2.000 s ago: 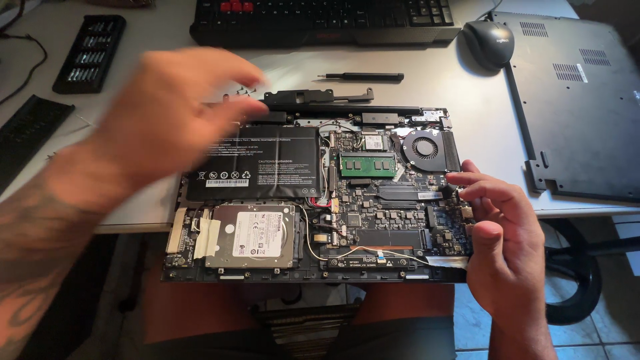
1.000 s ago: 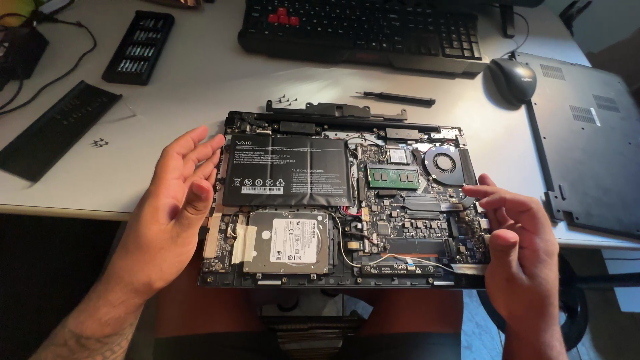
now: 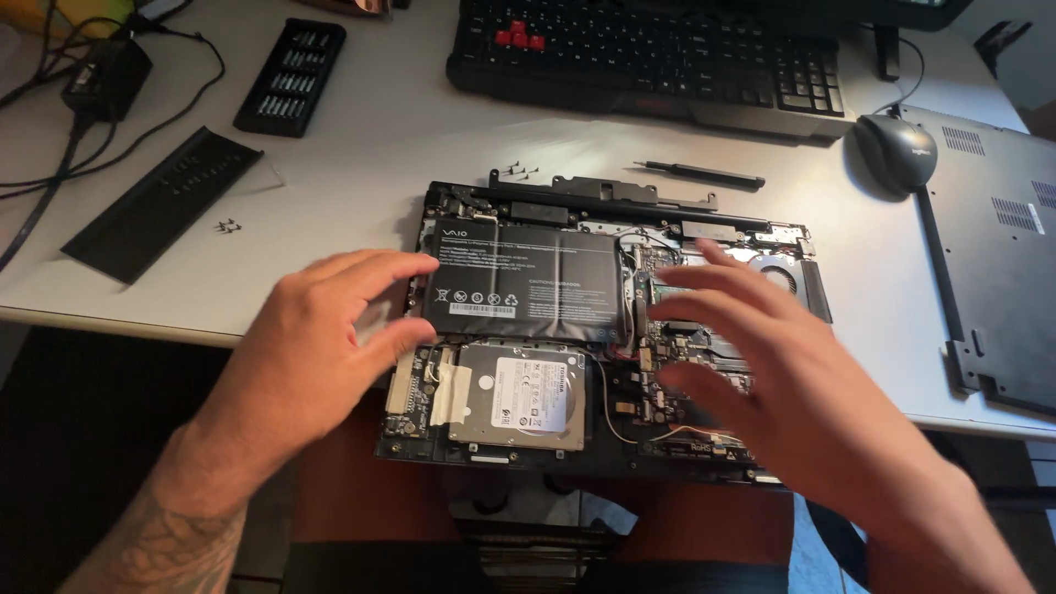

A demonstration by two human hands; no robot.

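An opened laptop (image 3: 631, 466) lies with its insides up, partly over the table's front edge. My left hand (image 3: 330, 330) is at the left edge of its black battery pack (image 3: 528, 276), fingers apart and holding nothing; whether the fingertips touch it I cannot tell. Over the motherboard (image 3: 685, 330) hovers my right hand (image 3: 742, 330), fingers spread and empty, hiding part of the board and the green memory module. Below the battery sits a hard drive (image 3: 478, 421) with pale tape (image 3: 450, 396) on its left side. The cooling fan (image 3: 780, 280) shows behind my right fingers.
Behind the laptop lie a black metal bracket (image 3: 606, 190), small screws (image 3: 520, 171) and a screwdriver (image 3: 701, 174). A bit case (image 3: 290, 78), a black tray (image 3: 165, 206) and more screws (image 3: 228, 225) are at left. Keyboard (image 3: 643, 66), mouse (image 3: 898, 157) and laptop bottom cover (image 3: 998, 247) lie beyond and right.
My right hand has moved left from the laptop's right edge to over the motherboard. My left hand, raised over the battery two seconds ago, is now at the battery's left edge.
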